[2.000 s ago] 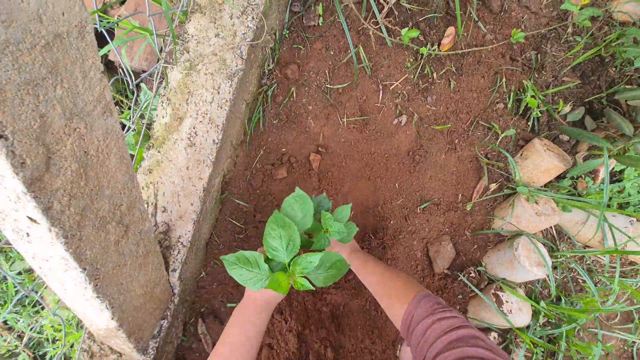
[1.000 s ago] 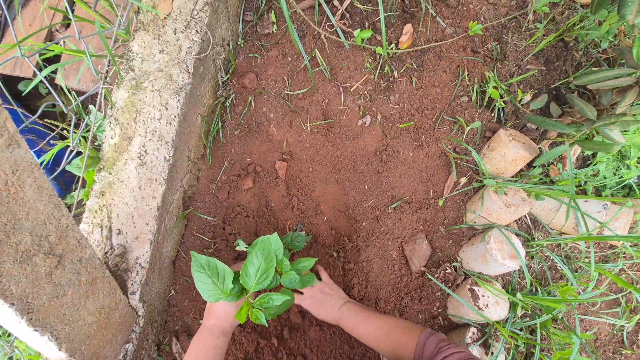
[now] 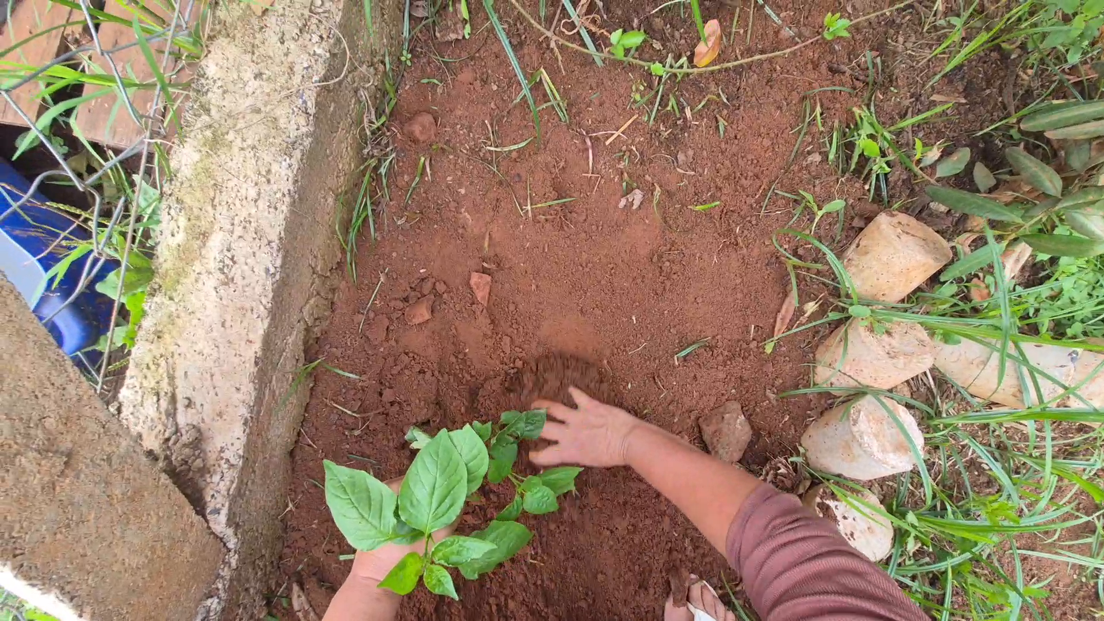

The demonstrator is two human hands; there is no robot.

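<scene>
A leafy green seedling (image 3: 433,487) stands over reddish-brown soil (image 3: 561,267) at the lower middle of the head view. My left hand (image 3: 388,552) is at the plant's left side, mostly covered by its leaves, so its grip cannot be made out. My right hand (image 3: 588,431) lies just right of the plant, palm down with fingers apart, touching the soil and holding nothing visible. Loose dark soil (image 3: 565,375) beyond its fingertips looks blurred, as if moving.
A concrete curb (image 3: 233,241) and a concrete post (image 3: 78,483) edge the left side, with wire mesh (image 3: 95,172) beyond. Pale cylindrical blocks (image 3: 862,437) and grass line the right. A reddish stone (image 3: 725,430) sits by my right forearm; a foot (image 3: 699,601) shows below.
My right hand has come away from the plant's leaves onto the soil at its right, fingers spread. My left hand stays by the plant. The view has shifted somewhat.
</scene>
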